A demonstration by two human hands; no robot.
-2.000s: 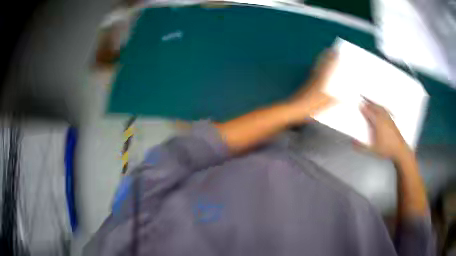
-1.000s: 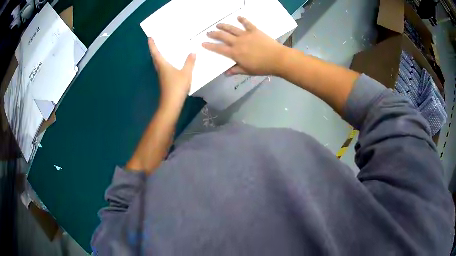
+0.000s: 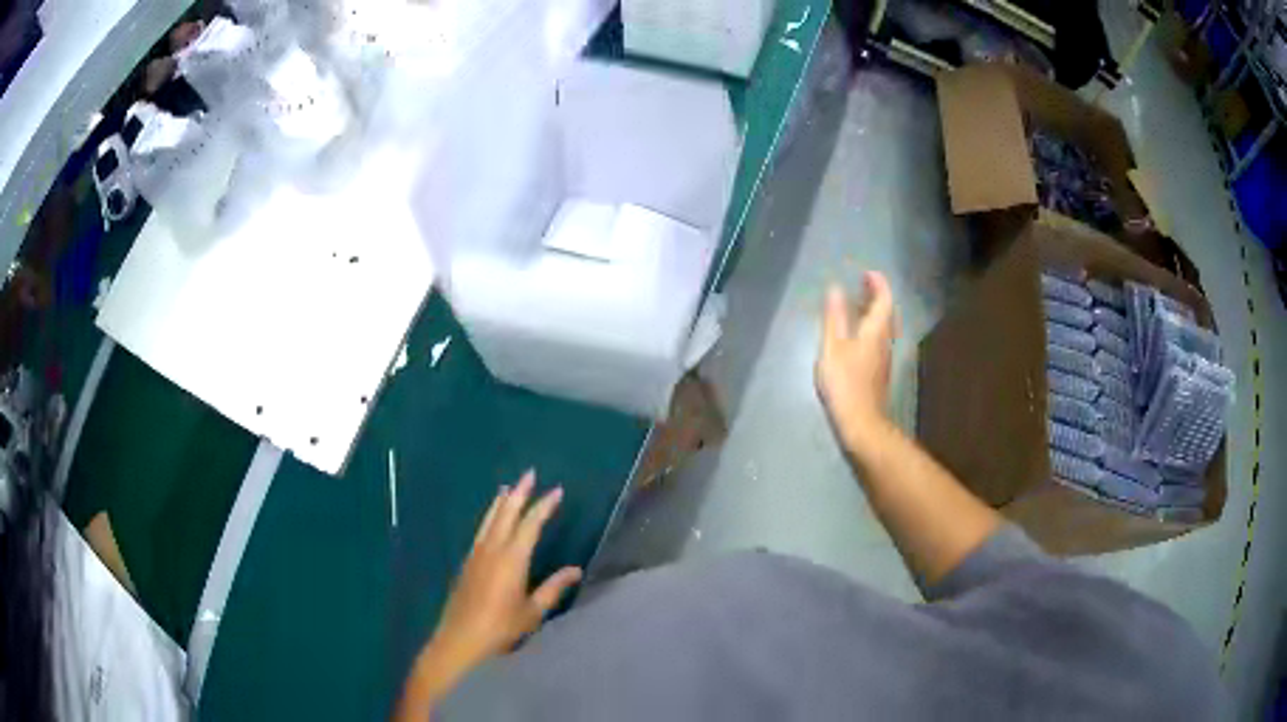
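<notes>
An open white folded box (image 3: 572, 332) stands on the green workbench (image 3: 332, 592) ahead of me, near its right edge, with its lid and inner flaps up; its left part is blurred. My left hand (image 3: 497, 585) is over the green top nearer to me, fingers spread and empty. My right hand (image 3: 858, 360) is in the air over the floor to the right of the box, fingers apart and empty. Neither hand touches the box.
A perforated white board (image 3: 268, 325) lies left of the box, with small white objects and wrap (image 3: 289, 92) behind it. Another white box (image 3: 692, 31) stands at the far end. An open brown carton (image 3: 974, 367) with bluish-grey packs is on the floor at right. White blanks (image 3: 106, 635) lie lower left.
The view has swung toward the right end of the bench. Both hands have come off the white card they were pressing. An open box now stands ahead; the brown carton shows more fully.
</notes>
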